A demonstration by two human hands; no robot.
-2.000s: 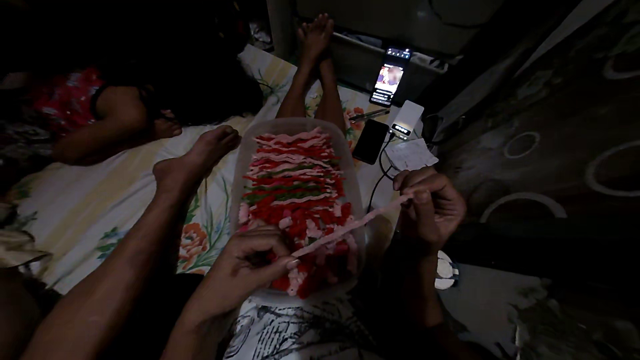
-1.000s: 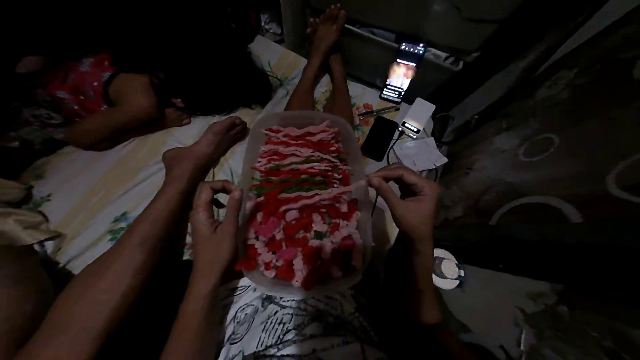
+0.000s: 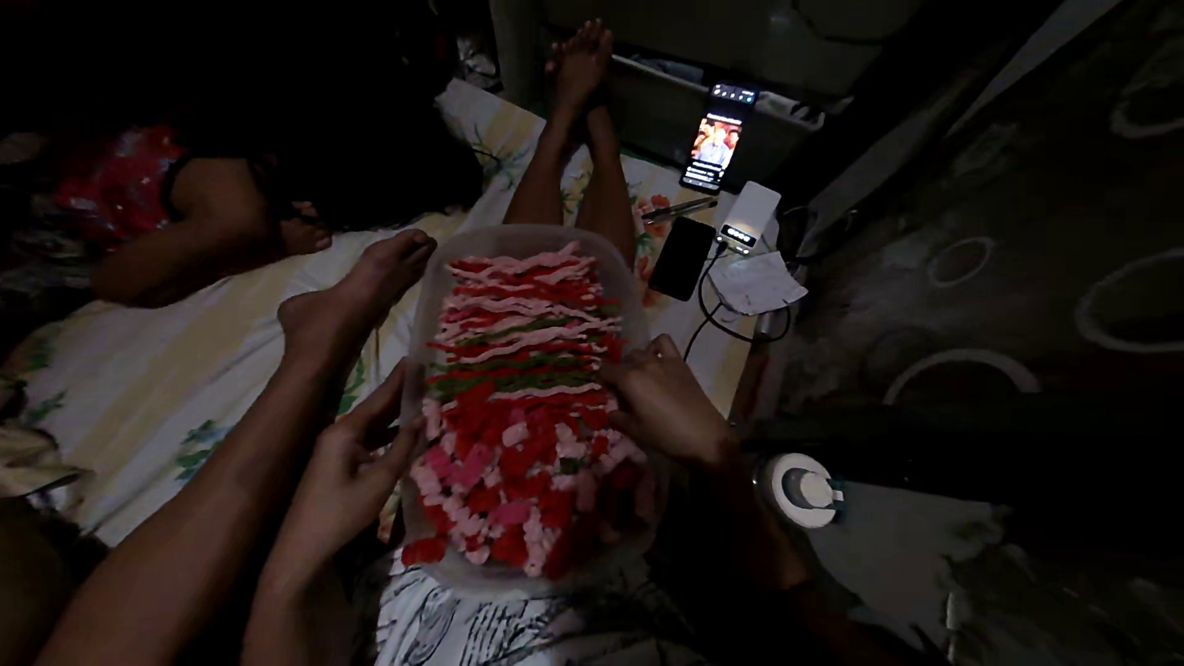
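A translucent plastic container (image 3: 635,264) rests in my lap. Its far half holds rows of red, pink and green fuzzy strips (image 3: 518,324); its near half holds a heap of short red and pink fuzzy pieces (image 3: 513,481). At the container's left wall is my left hand (image 3: 356,462), thumb and fingers apart, touching the rim. My right hand (image 3: 666,398) reaches over the right wall, its fingertips at the right ends of the strips. Whether those fingertips grip a strip is too dim to tell. One red piece (image 3: 424,551) lies on the container's near left edge.
Beyond the container, a lit phone (image 3: 717,139) leans upright. Near it lie a dark phone (image 3: 682,259), a white power bank (image 3: 751,213) with a cable, pens (image 3: 680,210) and paper (image 3: 760,282). A white-lidded bottle (image 3: 803,490) stands at right. Another person's arm (image 3: 185,231) rests at left.
Two seconds ago both hands stretched a pink strip above the container. My right hand has since moved to the strips' right ends, and my left hand has come to the left wall, off the strip.
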